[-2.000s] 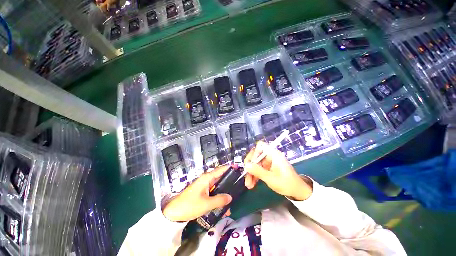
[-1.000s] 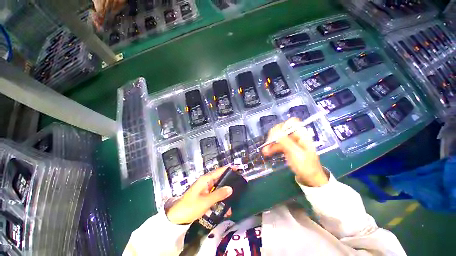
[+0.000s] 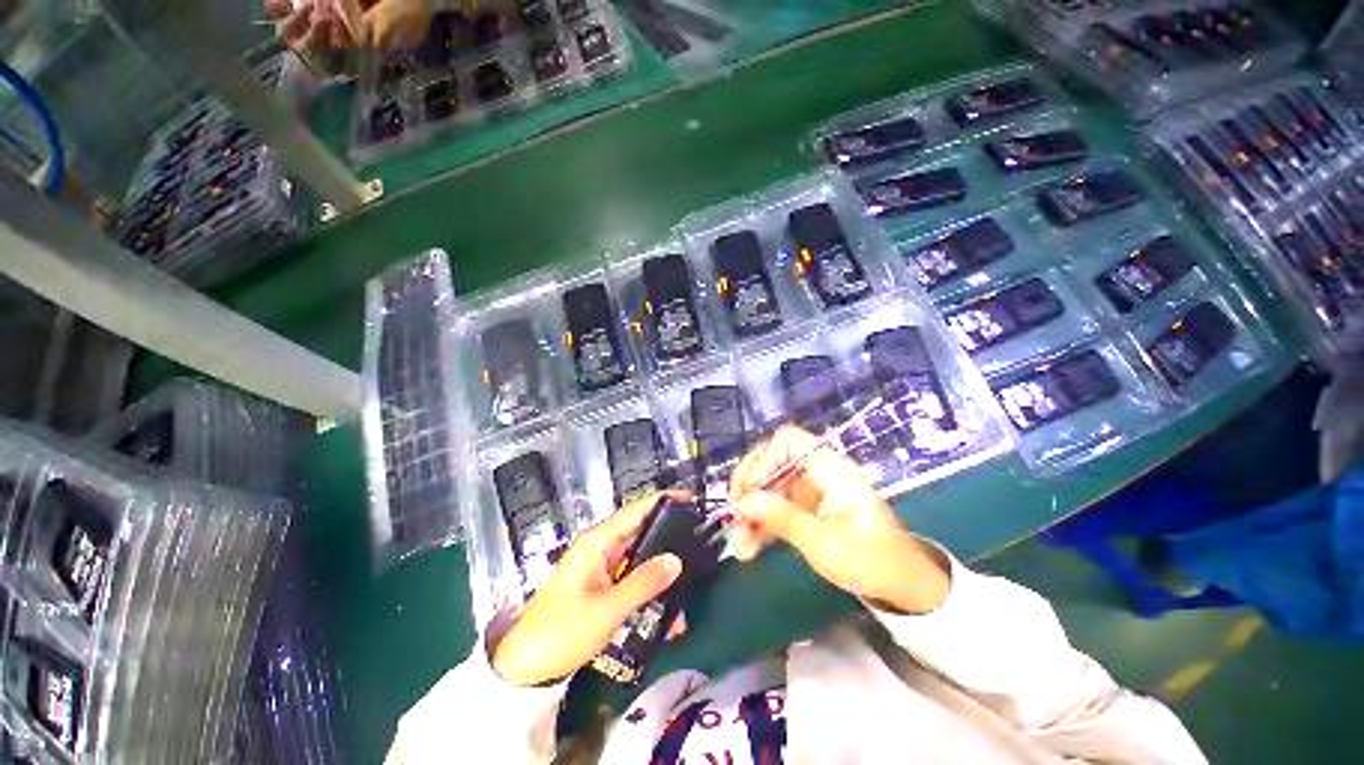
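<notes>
My left hand (image 3: 584, 598) holds a black device housing (image 3: 646, 610) at a slant, low in front of my body. My right hand (image 3: 808, 508) holds thin pale tweezers (image 3: 815, 448) like a pen, their tip by the housing's upper end. Whether a small part is at the tip cannot be told. Behind the hands lies a clear blister tray (image 3: 468, 508) with two rows of black housings. A dark gridded adhesive sheet (image 3: 883, 426) lies across its near right part, partly hidden by my right hand.
A second filled tray (image 3: 1032, 426) lies angled at the right. Stacked clear trays (image 3: 165, 598) stand at the left, and a gridded strip (image 3: 412, 404) lies along the work tray. A pale metal post (image 3: 165, 307) crosses the upper left. Another person's hands (image 3: 359, 21) are across the bench.
My right hand with the tweezers has come back from over the tray and sheet to the housing. The left hand keeps hold of the housing. The view has shifted slightly.
</notes>
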